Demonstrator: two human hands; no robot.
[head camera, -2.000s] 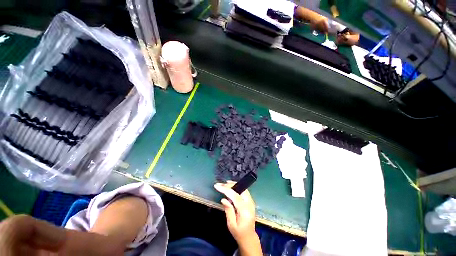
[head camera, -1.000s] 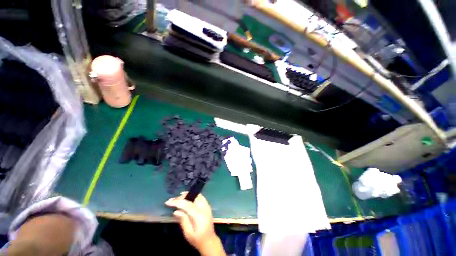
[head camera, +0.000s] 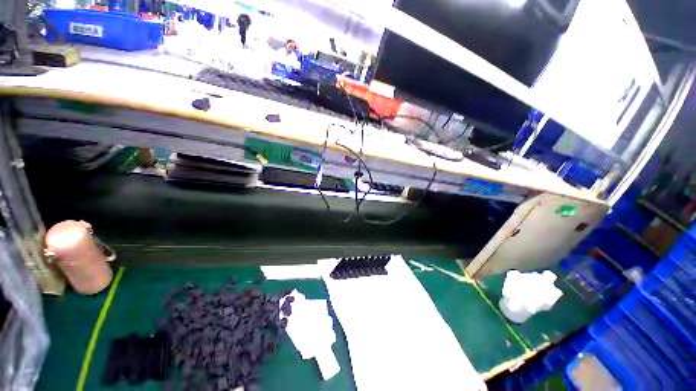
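Note:
Neither of my hands is in view. A big loose heap of small black pads (head camera: 221, 332) lies on the green bench at the lower middle. A short cluster of black housings (head camera: 136, 357) touches its left side. A crumpled white tissue (head camera: 311, 330) lies right of the heap, with a few pads at its edge. A long white sheet (head camera: 397, 328) lies further right. A neat row of black housings (head camera: 361, 266) stands at its far end.
A pink flask (head camera: 79, 258) stands at left by the post, near clear plastic (head camera: 21, 321). A raised shelf (head camera: 252, 121) with hanging cables (head camera: 357, 176) crosses behind. A white lump (head camera: 528, 294) lies at right, beside a beige panel (head camera: 526, 233). Blue crates (head camera: 649, 321) stand at lower right.
The view has tilted up and turned right. The hand holding a black housing over the bench edge, and the other arm, have left the picture. The shelf top now shows.

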